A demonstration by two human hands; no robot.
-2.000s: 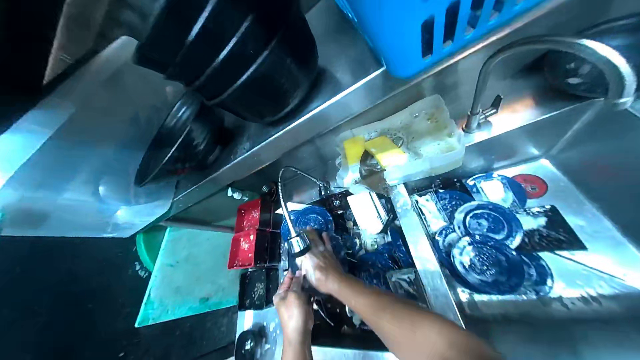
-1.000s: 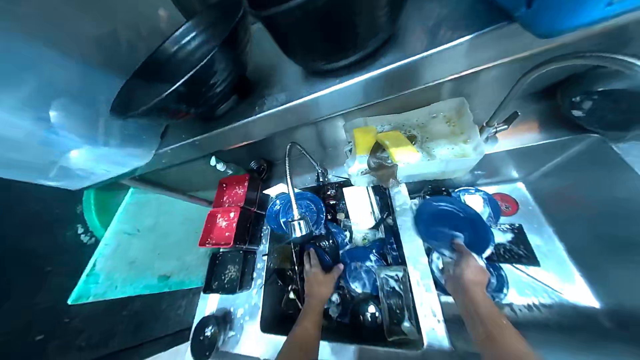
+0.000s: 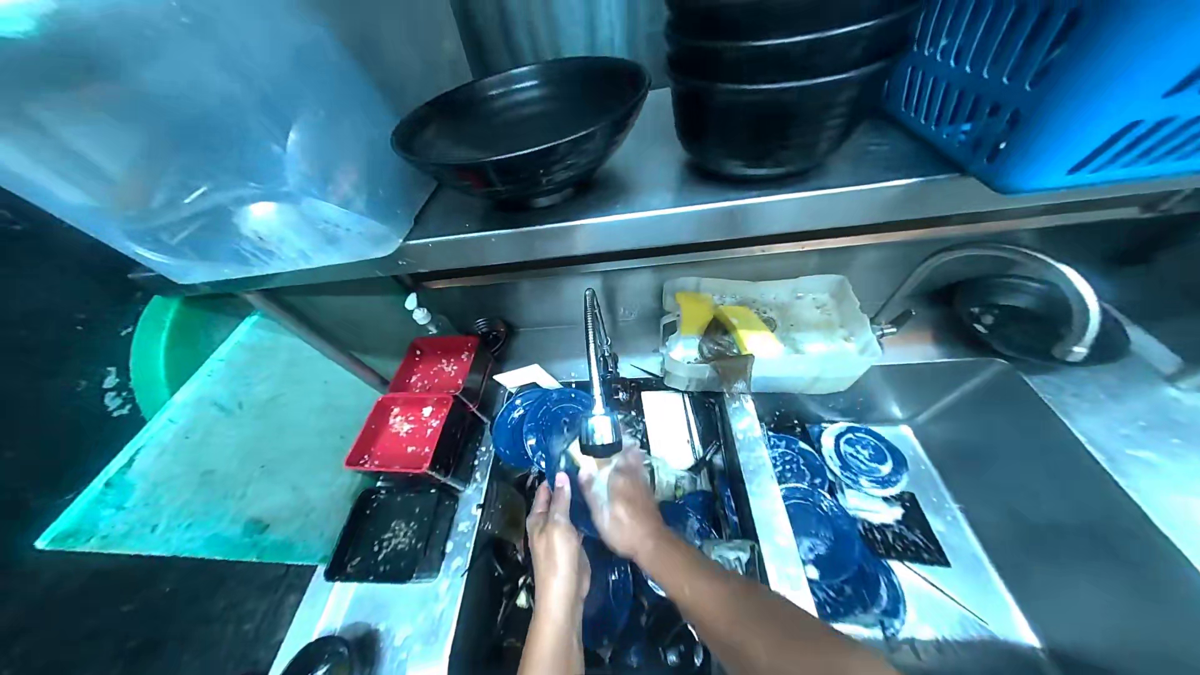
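Note:
My left hand point(image 3: 557, 534) grips the lower edge of a blue plate point(image 3: 574, 502), held tilted under the pull-down faucet head point(image 3: 600, 435). My right hand point(image 3: 619, 497) is blurred against the plate's face, just below the faucet; whether it holds anything is hidden. Blue patterned plates point(image 3: 527, 427) lie behind, at the left back of the left basin. Blue dishes, dark ware and a white rectangular dish point(image 3: 667, 427) fill that basin. In the right basin sit several soapy blue plates point(image 3: 864, 457) beside a black rectangular tray point(image 3: 905, 530).
Red rectangular trays point(image 3: 405, 433) and a black tray point(image 3: 392, 534) stand left of the basin. Behind is a whitish tub point(image 3: 806, 333) with yellow sponges point(image 3: 750, 330). A steel shelf point(image 3: 712, 217) above bears black bowls point(image 3: 525, 117) and a blue basket point(image 3: 1059, 94). A second faucet point(image 3: 1078, 281) stands right.
My right hand has come from the right basin, where it held a blue plate, back to my left hand beneath the faucet. My left hand now holds a plate. The view has shifted.

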